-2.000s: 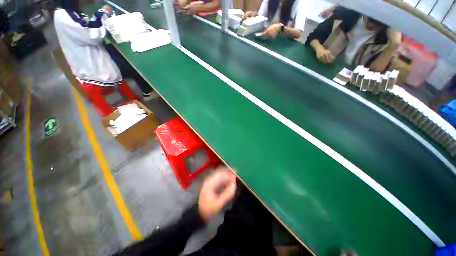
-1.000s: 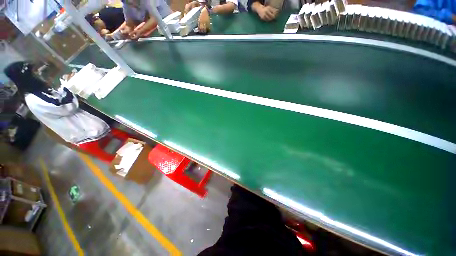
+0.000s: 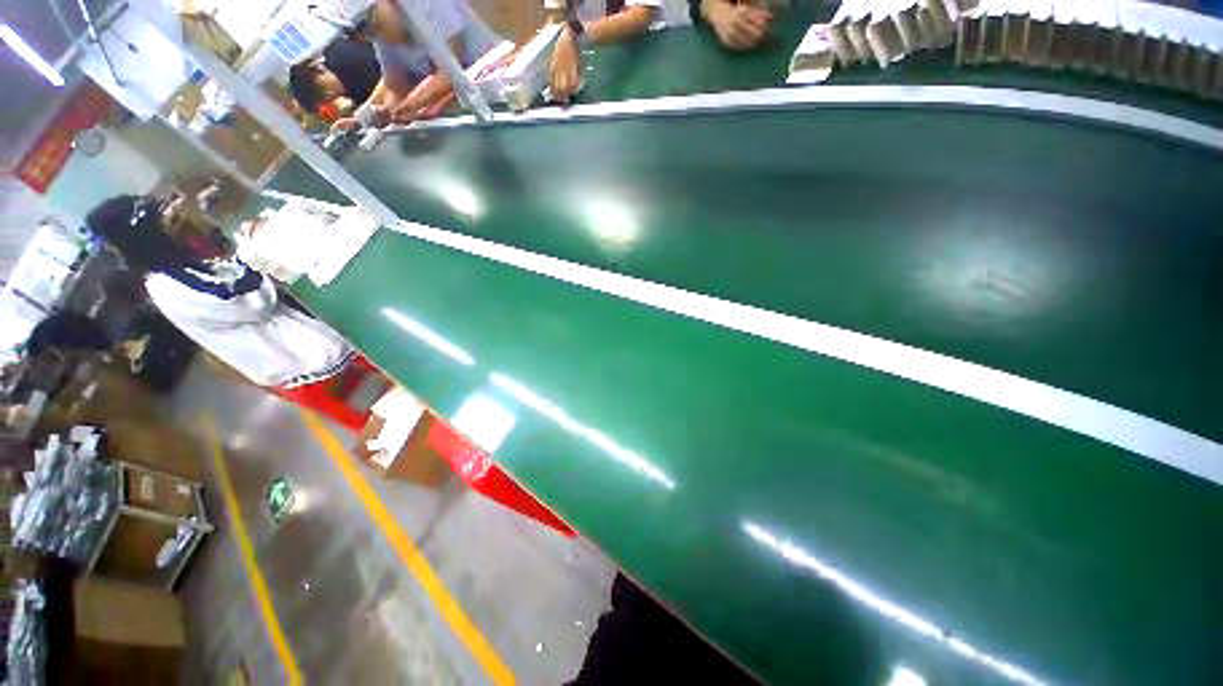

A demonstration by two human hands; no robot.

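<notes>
Neither of my hands is in view. The green workbench (image 3: 644,389) lies nearest in front of me, with bright light reflections on it and a white dividing strip (image 3: 751,318) along it. My dark clothing shows at the bottom edge. A heap of white boxes (image 3: 311,241) lies at the bench's far left end. A long row of open cartons (image 3: 1073,40) leans at the far side, top right.
A person in a white top (image 3: 248,328) sits at the left. A red stool (image 3: 490,476) and a brown carton with white pieces (image 3: 409,442) stand beside the bench. Metal posts (image 3: 288,127) rise from the bench. Other people's hands (image 3: 738,23) are at the far side.
My hand, seen at the bottom two seconds ago, is gone from view. The view has turned and tilted; the bench edge now covers more of the stool.
</notes>
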